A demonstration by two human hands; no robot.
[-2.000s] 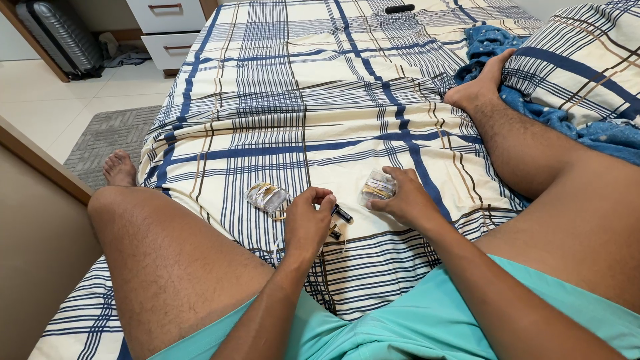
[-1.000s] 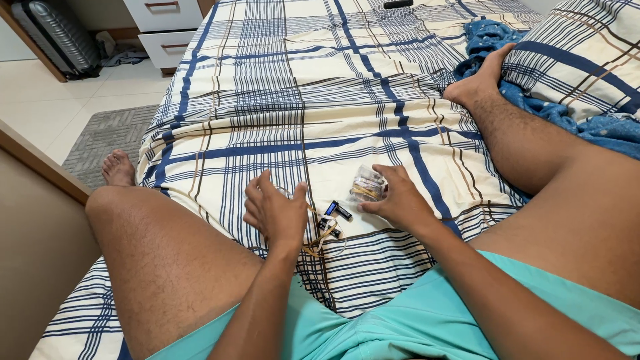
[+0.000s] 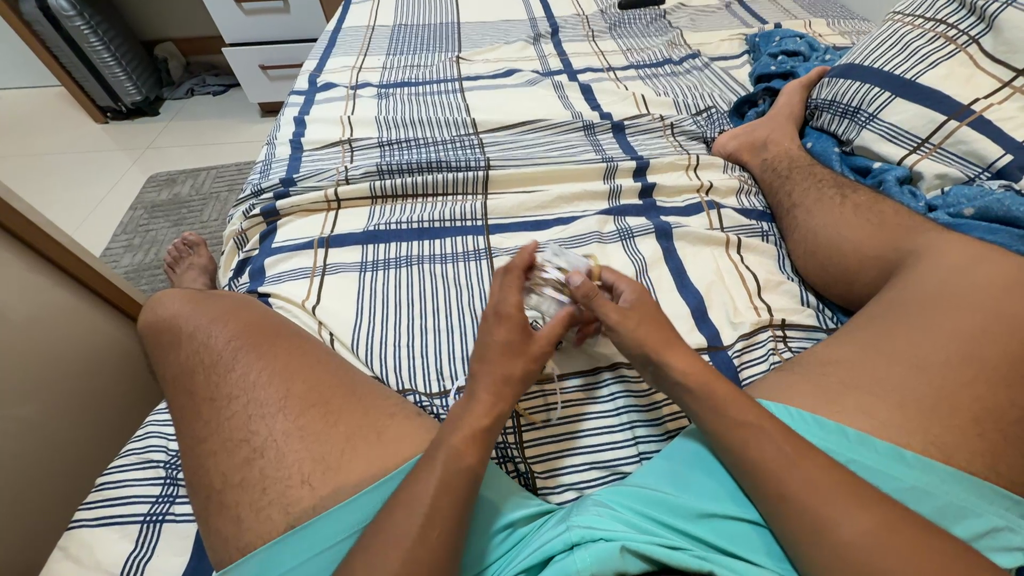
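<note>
Both hands meet above the plaid bedsheet, between my legs, around a clear plastic packet with rubber bands about it. My left hand grips the packet's left side between fingers and thumb. From the right, my right hand holds it, with the thumb on its face and fingers at a yellowish band. Pale bands or strips lie on the sheet under my left wrist. A small dark item shows partly beneath the packet; my hands hide most of it.
A blue patterned cloth and a plaid pillow lie at the right. A black object rests at the bed's far side. Beyond the left edge are a grey mat, white drawers and a grey suitcase.
My left hand, apart from the packet and spread a second ago, has moved right and now grips it too. The small dark items seen on the sheet earlier are now mostly hidden by my hands.
</note>
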